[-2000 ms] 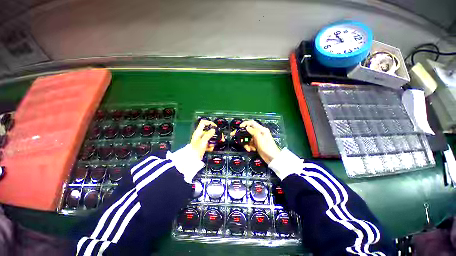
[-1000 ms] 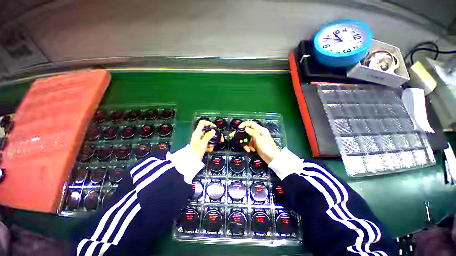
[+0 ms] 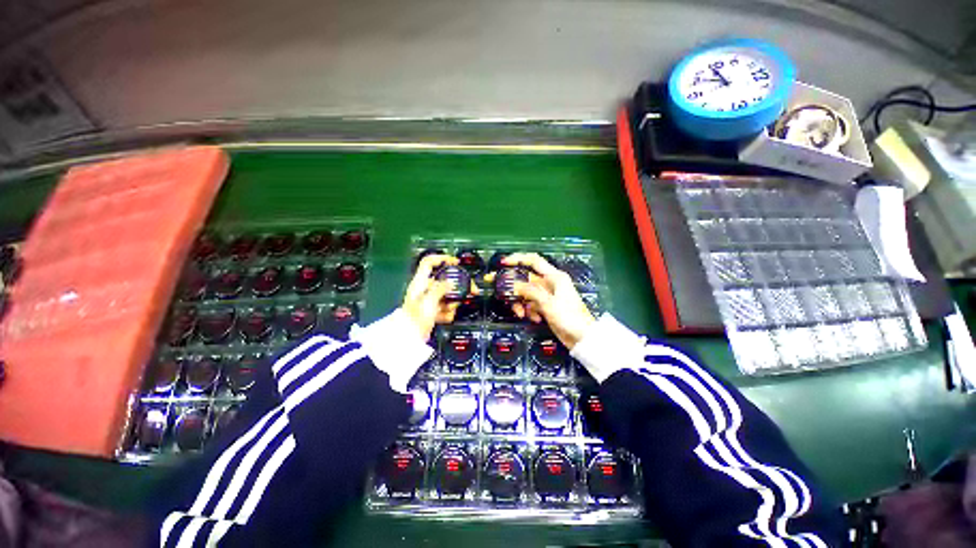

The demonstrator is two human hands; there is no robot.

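A clear blister tray (image 3: 505, 434) with rows of round black watch heads lies in front of me, many showing red lit marks. My left hand (image 3: 428, 298) grips a black watch head (image 3: 455, 283) just above the tray's upper rows. My right hand (image 3: 548, 300) grips another black watch head (image 3: 511, 284) beside it. Both are bare, close together, with a small gap between the two discs. My fingers and the discs hide part of the upper pockets. The faces of the held discs look dark with pale streaks.
At left, an orange-red slab (image 3: 112, 289) partly covers a second filled tray (image 3: 262, 284). At right, an empty blister tray (image 3: 792, 273) lies on a red-edged black base (image 3: 655, 252). A blue-rimmed clock (image 3: 731, 89), an open white box (image 3: 819, 161) and paper (image 3: 888, 230) are behind and beside it.
The right hand's disc has been turned; its small green light no longer shows. The left hand's disc is tilted slightly differently. Both hands stay over the same place. The whole view has shifted slightly.
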